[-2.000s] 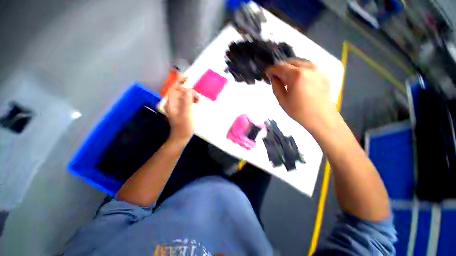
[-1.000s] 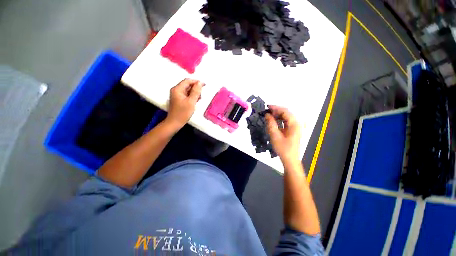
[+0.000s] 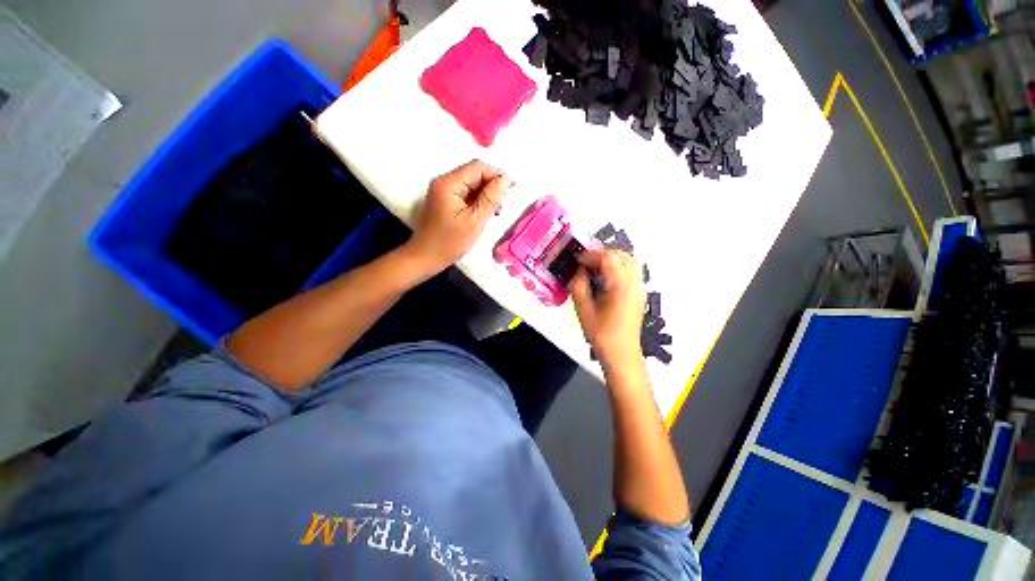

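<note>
The pink holder (image 3: 530,244) lies near the front edge of the white tabletop, with a dark slot on its right side. My right hand (image 3: 609,297) is at the slot, fingertips closed together; a dark piece seems to be between them, partly hidden. The small working pile of black pieces (image 3: 655,331) lies under and around my right hand, partly covered by it. My left hand (image 3: 463,209) is over the table left of the holder, thumb and forefinger pinched. A tiny item may be at its fingertips, too small to name.
The flat pink pad (image 3: 481,86) lies farther back on the white tabletop (image 3: 783,125). The large pile of black pieces (image 3: 647,70) is at the far side. A blue bin (image 3: 148,195) with dark contents stands at the left. Blue-and-white racks (image 3: 817,386) stand at the right.
My right hand has moved from the main pile to the small pile, then left to the holder's slot. My left hand stays left of the holder. The camera view has shifted.
</note>
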